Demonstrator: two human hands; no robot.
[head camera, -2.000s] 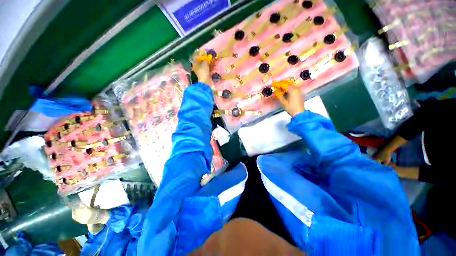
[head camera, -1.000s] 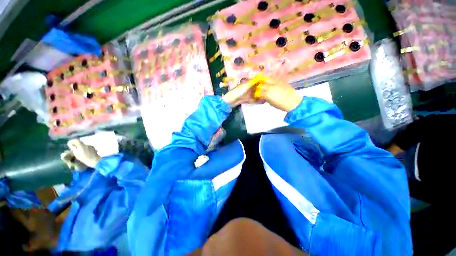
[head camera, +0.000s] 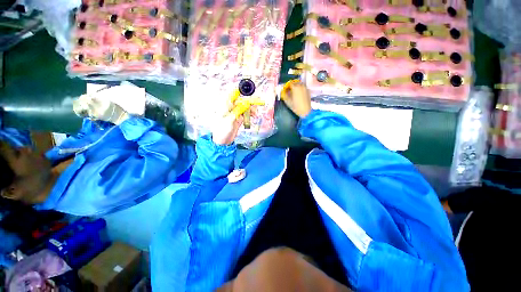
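My left hand (head camera: 231, 122), with yellow-orange finger cots, holds a wristwatch (head camera: 247, 87) upright, dark dial up, over the plastic-covered pink tray (head camera: 200, 100). Its gold-coloured band runs down past my fingers. My right hand (head camera: 297, 98), also in finger cots, is between this tray and the large pink foam tray (head camera: 365, 80). Its fingers are curled at the large tray's left edge; I cannot tell whether they hold anything. Several dark-dialled watches with gold bands lie in rows on the large tray.
A white sheet (head camera: 381, 124) lies along the large tray's front edge. A clear packet (head camera: 471, 140) is to its right. A neighbour's gloved hands (head camera: 100, 105) are at the left, near another watch tray (head camera: 125, 57). A box (head camera: 111, 267) and a blue container (head camera: 77, 242) are at lower left.
The view has shifted left. My hands, together at the large tray's front a second ago, are apart. My left hand has moved over the covered tray with a watch.
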